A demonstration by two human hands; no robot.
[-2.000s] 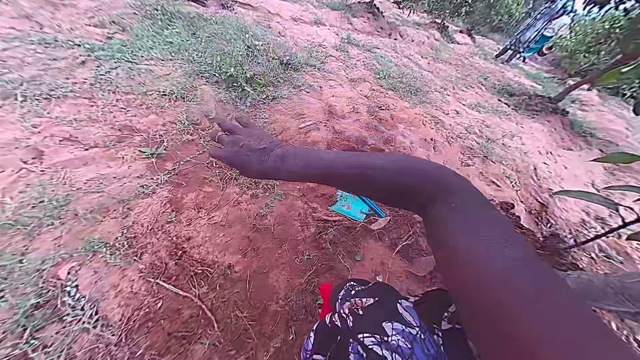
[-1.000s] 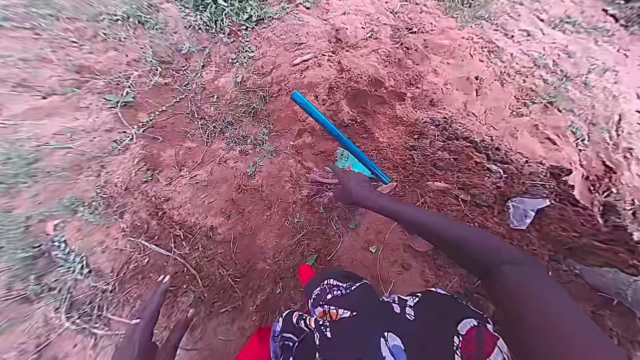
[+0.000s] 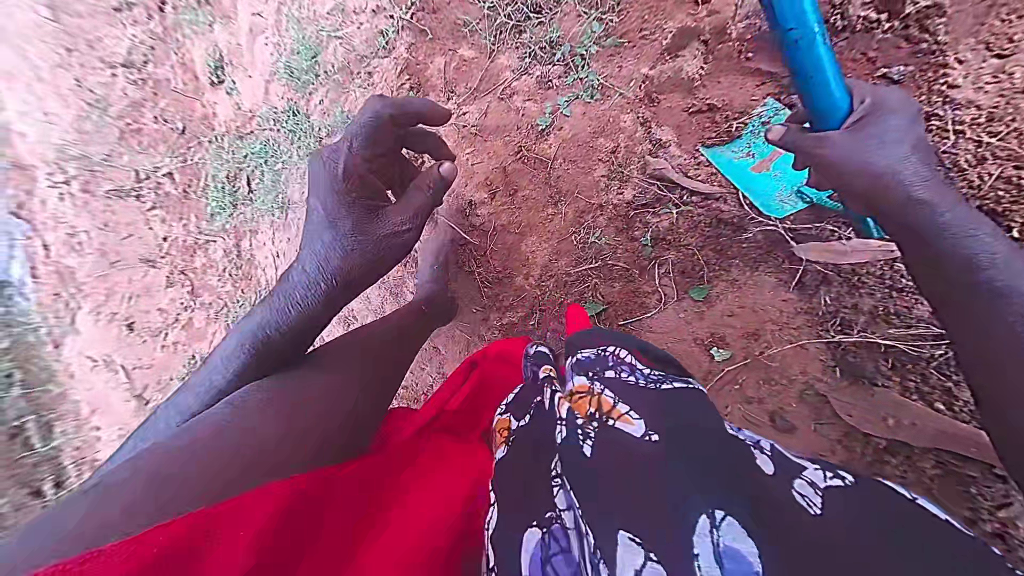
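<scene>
My right hand [image 3: 868, 152] grips the blue handle [image 3: 812, 64] of a hoe-like tool at the upper right, its fingers closed around the shaft's lower visible part. Below and left of that hand, the tool's flat turquoise blade [image 3: 760, 164] lies against the soil, with a worn reddish patch on it. The link between blade and handle is partly hidden by my hand. At the left centre, my left hand [image 3: 376, 176] is raised with its fingers curled loosely and apart, holding nothing.
Reddish bare soil [image 3: 552, 240] spreads ahead with dry twigs, brown leaves [image 3: 848, 251] and low green weeds [image 3: 580, 72]. My bare leg and foot [image 3: 432, 280] extend at the left. Red cloth [image 3: 320, 512] and patterned dark cloth [image 3: 680, 448] cover my lap.
My right hand, beside the blade one second ago, now grips the blue handle. My left hand has come up from the lower left edge. The view has shifted closer.
</scene>
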